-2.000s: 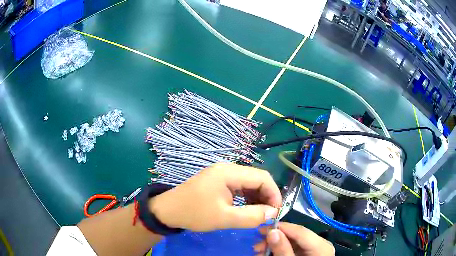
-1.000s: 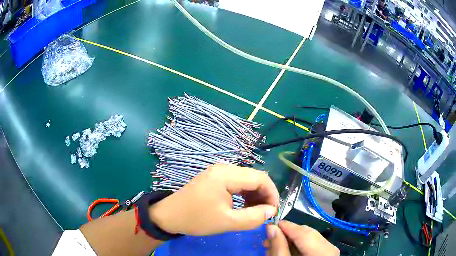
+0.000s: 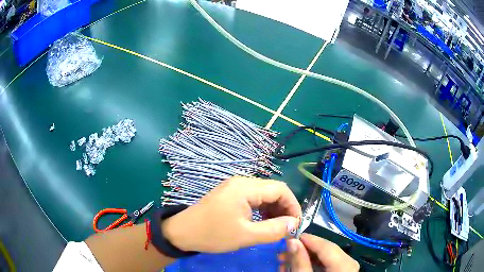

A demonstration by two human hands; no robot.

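Note:
My left hand [image 3: 239, 215] comes in from the lower left, a dark band at its wrist, and pinches the tip of a grey cable [image 3: 298, 231] between thumb and forefinger. My right hand [image 3: 318, 254], cut off by the bottom edge, grips the same cable just below. The fine cores at the tip are mostly hidden by my fingertips. Both hands are over the right end of the blue tray [image 3: 228, 259]. A large pile of grey cables [image 3: 217, 146] lies on the table behind my left hand.
Orange-handled scissors [image 3: 112, 219] lie left of my wrist. Clear connectors [image 3: 103, 142] lie loose at left, a clear plastic bag [image 3: 71, 59] behind them. The silver bench machine [image 3: 379, 159] with blue hoses stands right. A pale tube [image 3: 265, 57] crosses the table. A blue bin [image 3: 48, 37] is far left.
The view has shifted slightly. Both hands stay together at the cable tip, with only small finger movements.

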